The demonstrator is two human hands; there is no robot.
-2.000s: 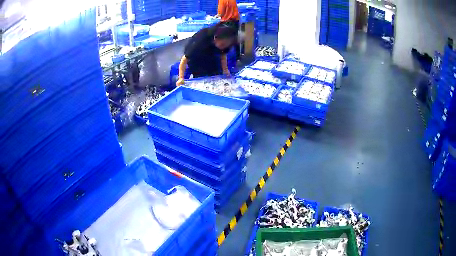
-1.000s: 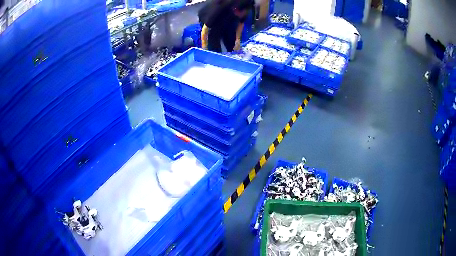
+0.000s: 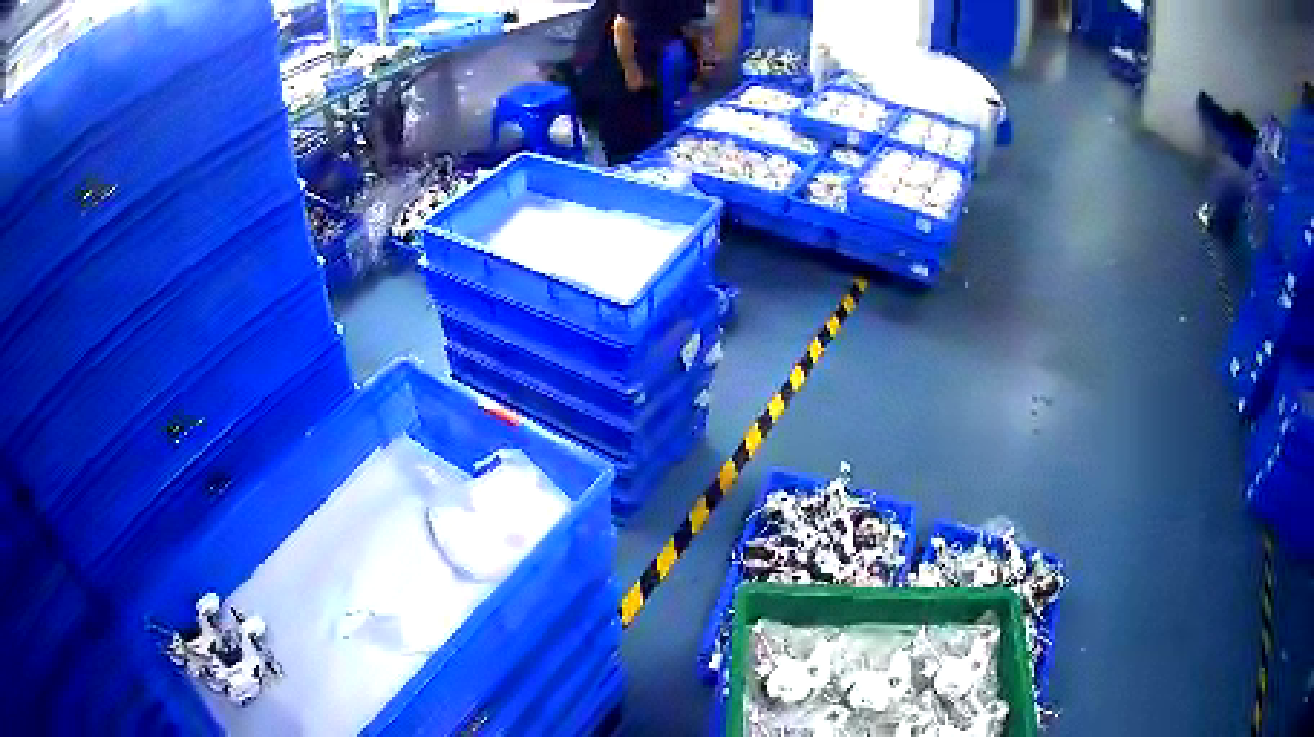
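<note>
Neither of my hands is in the picture. The large blue work crate (image 3: 555, 544) stands in front at the lower left, with a white liner on its bottom. A few white-and-black moulded assemblies (image 3: 224, 651) lie together at its near left end. A rounded white bundle (image 3: 497, 521) lies at its far right end, with thin film on the liner beside it. The green crate (image 3: 879, 602), cut off by the bottom edge, holds bagged assemblies (image 3: 875, 677) in clear crinkled film.
Blue crates of loose assemblies (image 3: 824, 536) sit behind the green crate. A smaller white-lined blue crate (image 3: 577, 238) tops a stack. A tall blue crate wall (image 3: 159, 245) rises at left. A person (image 3: 634, 72) stands beyond, near filled crates (image 3: 908, 180) and a blue stool (image 3: 536, 112).
The person in black has straightened up, and the blue stool now shows beside them. The view has tilted down since the first frame, showing more of the green crate. The work crate's contents look unchanged.
</note>
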